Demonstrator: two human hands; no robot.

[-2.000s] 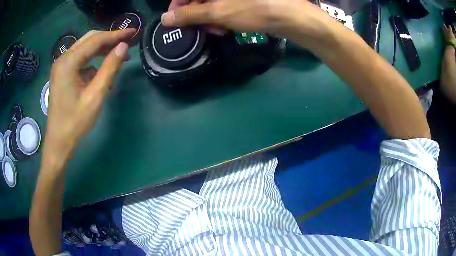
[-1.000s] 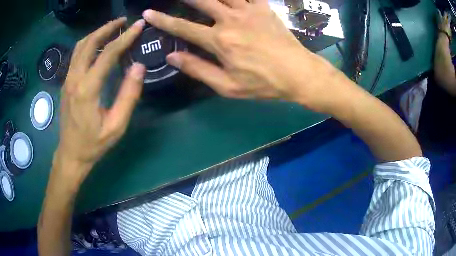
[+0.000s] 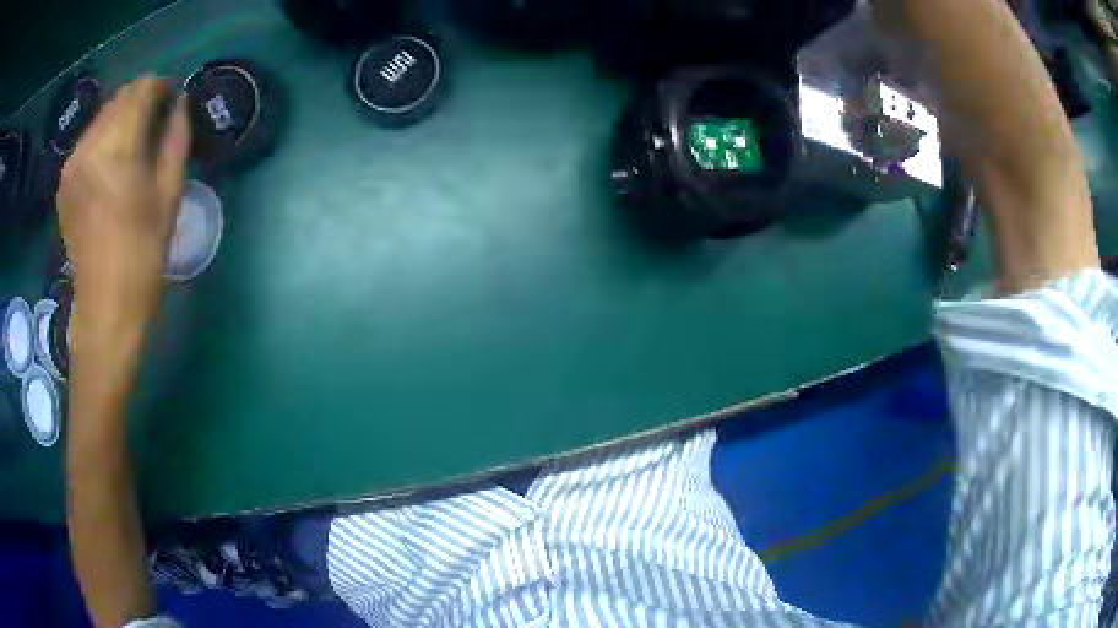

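An open black housing [image 3: 687, 190] with a green circuit board [image 3: 726, 145] inside stands right of centre. A round logo cap [image 3: 396, 74] lies at the rear, left of centre. Another logo-topped black piece [image 3: 224, 111] is beside my left hand, and a further one [image 3: 76, 111] is behind it. My left hand [image 3: 120, 184] is blurred at the far left, with its fingers bent; whether it holds anything is unclear. My right hand is out of the picture past the top edge; only the forearm shows at the right.
Pale white-rimmed discs [image 3: 194, 233] lie at the left, several more [image 3: 41, 405] nearer the left edge. A white and silver screw feeder [image 3: 864, 129] stands right of the housing. Dark objects line the rear. The green bench [image 3: 490, 319] has its curved front edge before my lap.
Both hands have left the logo-topped unit they were around. My left hand has moved left, my right hand up out of view. The open housing with the green board shows again.
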